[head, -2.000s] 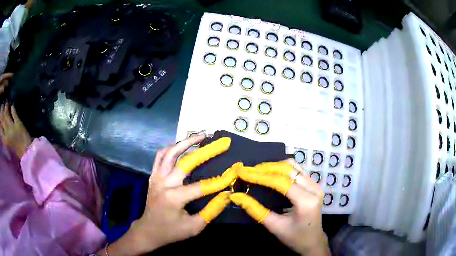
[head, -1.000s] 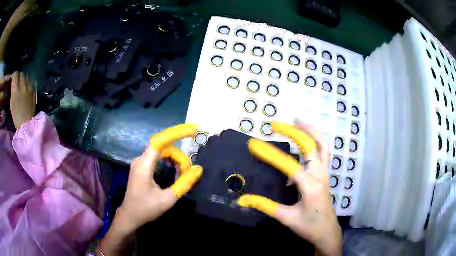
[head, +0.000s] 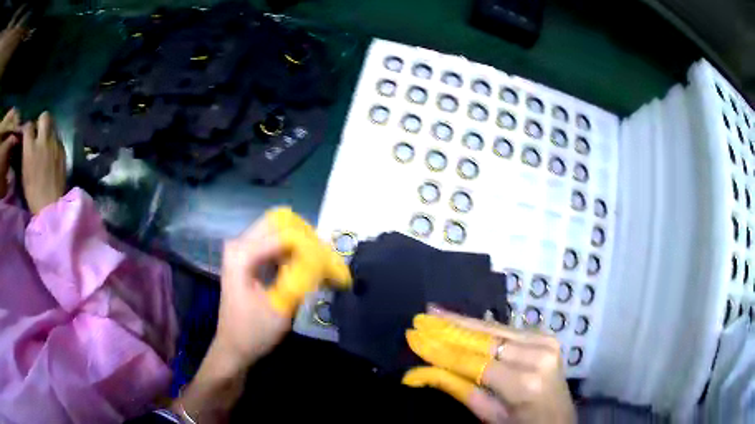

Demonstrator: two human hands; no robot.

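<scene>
Flat black panels (head: 414, 286) lie over the lower part of the white foam parts tray (head: 356, 190); the top surface is plain, with no gold ring showing. My left hand (head: 286, 269), with yellow finger cots, is at the panels' left edge, its fingers bunched and blurred; whether it pinches the edge is unclear. My right hand (head: 488, 360) is at the panels' lower right, with fingers bunched over them and the thumb lower; its grip is unclear. Round ring parts (head: 461, 200) sit in many tray pockets; others are empty.
A heap of fitted black panels (head: 286, 153) lies left, on shiny clear film. Stacked foam trays (head: 662, 240) stand right. A dark box (head: 507, 18) is beyond the tray. A neighbour's hand (head: 43, 161) and pink sleeve (head: 91, 281) are at left.
The gold-ringed printed panel seen between my hands no longer shows there; a plain black surface does. My left fingers have bunched together, and my right hand has moved lower. The view has shifted slightly.
</scene>
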